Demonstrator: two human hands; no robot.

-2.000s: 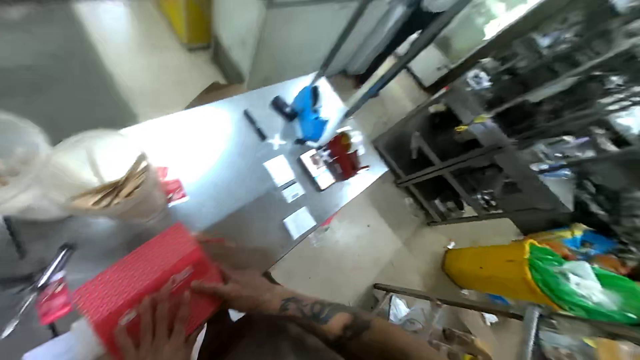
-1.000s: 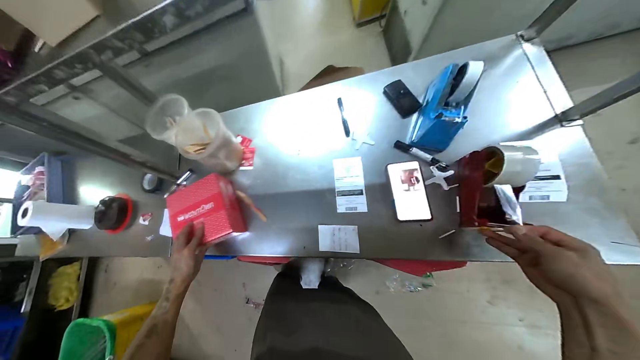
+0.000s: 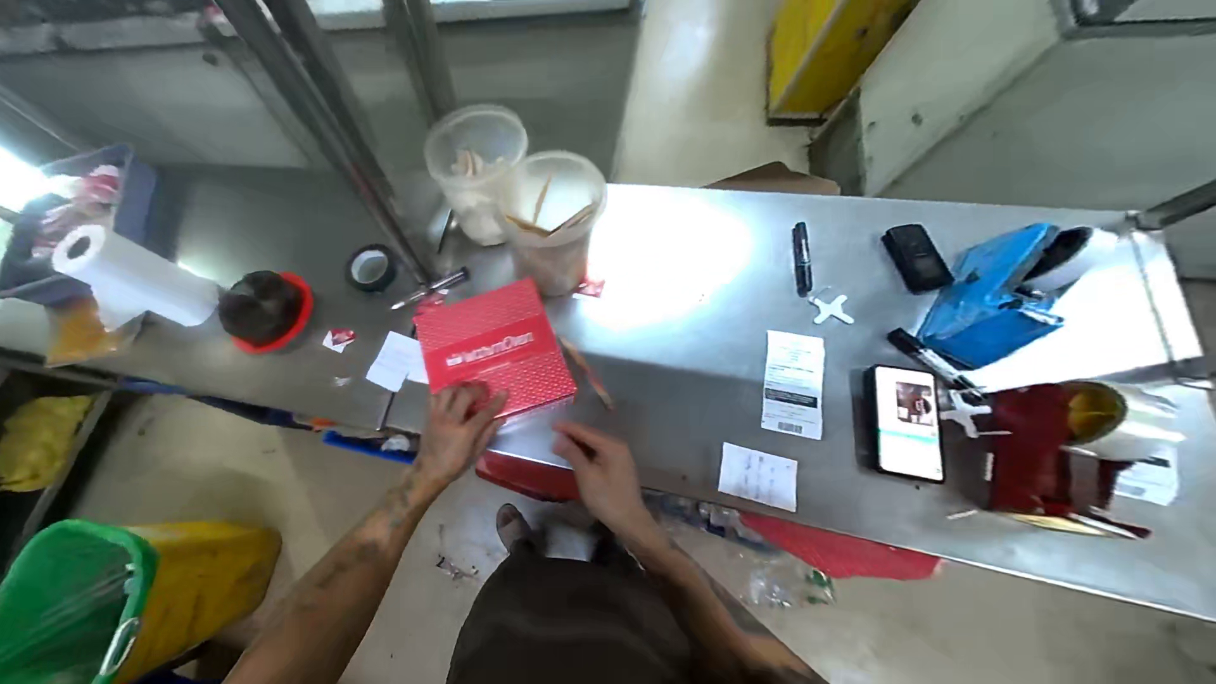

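Note:
A red patterned cardboard box (image 3: 494, 347) with white writing lies on the steel table. My left hand (image 3: 461, 423) rests with its fingers on the box's near left edge. Just right of the box's near corner is my right hand (image 3: 598, 465), fingers curled with thumb and index close together; whether something small is between them cannot be told. Behind the box stand two clear plastic tubs, the nearer one (image 3: 556, 218) holding wooden sticks. A thin brown strip (image 3: 587, 370) lies along the box's right side.
On the right are a blue tape dispenser (image 3: 993, 294), a red tape dispenser (image 3: 1031, 446), a phone (image 3: 909, 423), a marker (image 3: 802, 258) and a printed label (image 3: 793, 385). Leftward are black tape (image 3: 370, 268) and a paper roll (image 3: 142, 275). A green-lined yellow bin (image 3: 199, 579) stands on the floor.
My right hand has moved left from the red tape dispenser to the box's near right corner. My left hand remains at the box. The view has shifted left.

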